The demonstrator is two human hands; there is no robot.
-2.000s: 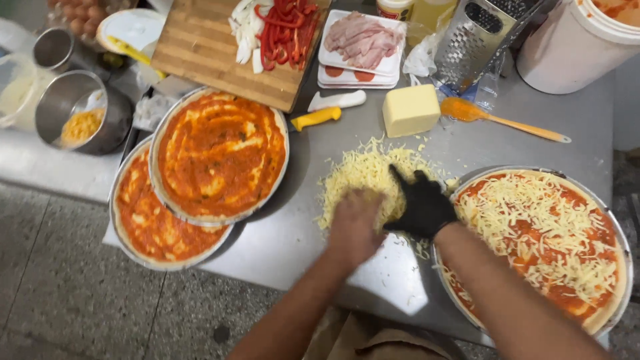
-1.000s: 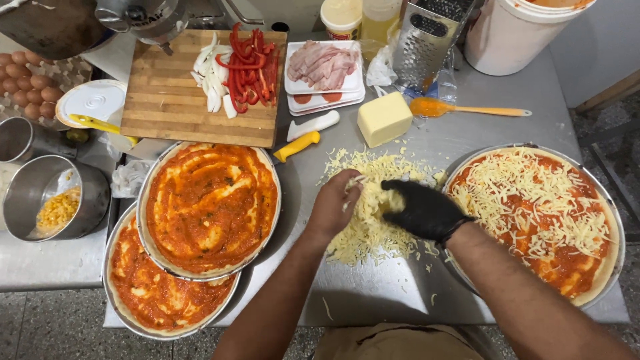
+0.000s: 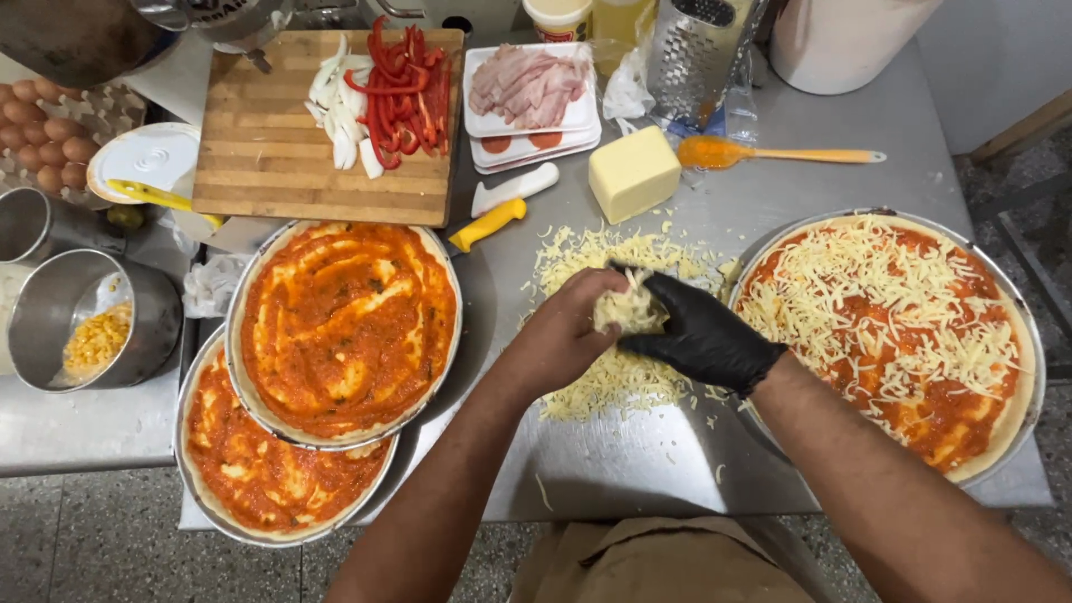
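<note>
My bare left hand (image 3: 565, 331) and my black-gloved right hand (image 3: 703, 331) are cupped together around a clump of grated cheese (image 3: 630, 308), just above the pile of grated cheese (image 3: 611, 389) on the steel table. To the right lies a pizza (image 3: 888, 335) with tomato sauce, partly covered in grated cheese. Two sauced pizza bases in round pans are at the left, the upper pizza base (image 3: 343, 331) overlapping the lower pizza base (image 3: 268, 477). A cheese block (image 3: 635, 174) stands behind the pile, beside an orange spatula (image 3: 775, 155).
A cutting board (image 3: 251, 126) holds sliced onion and red pepper. Trays of sliced meat (image 3: 532, 88), two knives (image 3: 488, 224), a box grater (image 3: 695, 63) and a white bucket (image 3: 846, 42) line the back. A steel pot (image 3: 96, 322) with corn and eggs (image 3: 50, 138) are at the left.
Two seconds ago my hands were down on the cheese pile; now they hold a clump between them, above it. The view has shifted.
</note>
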